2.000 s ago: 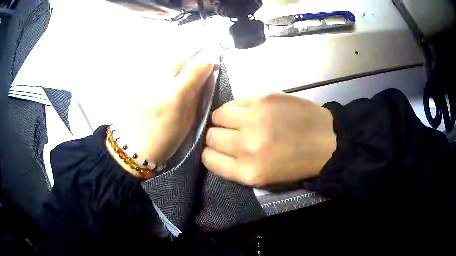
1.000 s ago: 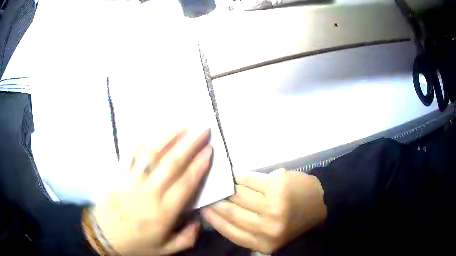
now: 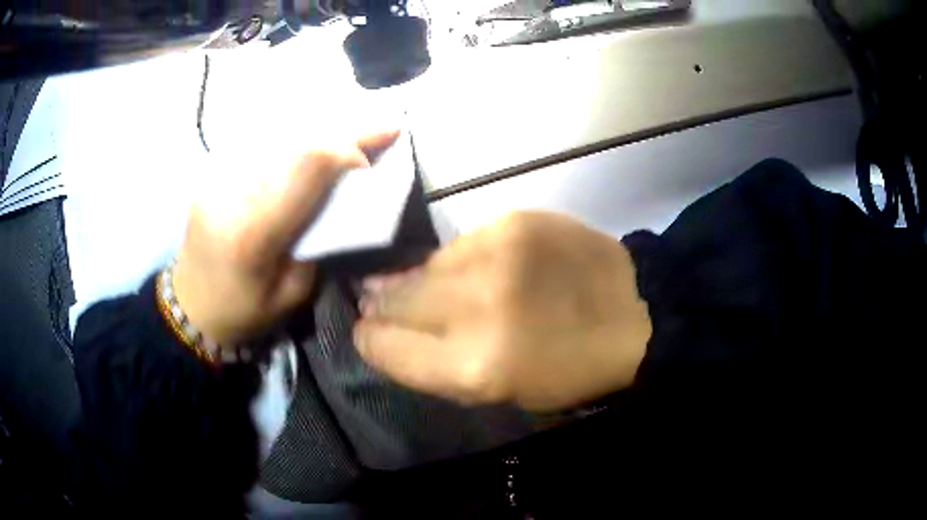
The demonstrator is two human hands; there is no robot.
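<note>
My left hand (image 3: 254, 229), with a beaded bracelet, grips the fabric panel at its folded pale part (image 3: 364, 210), left of centre. My right hand (image 3: 503, 310) holds the panel's dark side just to the right; its fingertips are blurred. The dark ribbed side (image 3: 381, 411) hangs below both hands towards my lap. The dark round fitting (image 3: 387, 51) of the machine head is above the hands. The fingers and folds hide part of the panel's edge.
The cream machine bed (image 3: 651, 91) has a dark gap line along its near edge. Snips (image 3: 579, 18) lie on it at the top. Dark scissors handles (image 3: 886, 178) are at the right edge. Pale and grey layers (image 3: 36, 173) are at far left.
A second ago the panel lay spread flat, pale side up, under my left hand. Now it is folded up between both hands, its dark side showing, and both hands are higher in view.
</note>
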